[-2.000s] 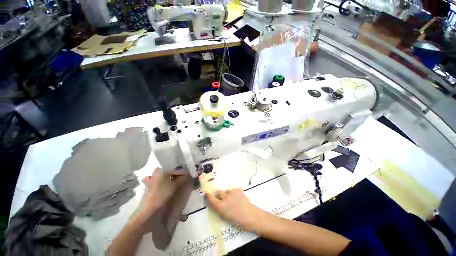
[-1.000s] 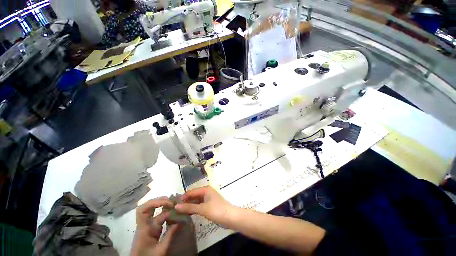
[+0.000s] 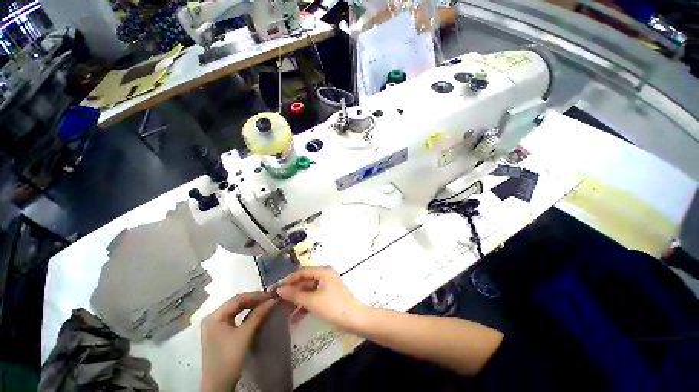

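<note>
My left hand [image 3: 233,331] and my right hand [image 3: 320,297] meet in front of the sewing machine [image 3: 383,164]. Their fingertips pinch the top edge of a grey-brown cut piece [image 3: 270,348], which hangs down between them towards the picture's lower edge. The piece is off the needle plate [image 3: 276,269], which lies just beyond the fingers under the machine head. The fingers hide part of the pinched edge. A fanned stack of grey cut panels [image 3: 153,272] lies left of the machine head.
A crumpled pile of darker pieces [image 3: 96,358] is at the near left table edge. A thread spool [image 3: 268,138] stands on the machine. Black cord [image 3: 460,207] and dark scraps [image 3: 515,184] lie right under the arm. Another machine [image 3: 249,17] stands on a table behind.
The piece has come away from the needle area towards me, and both hands have moved back with it. Since one second ago the hands have risen slightly closer to the machine head. The view has shifted.
</note>
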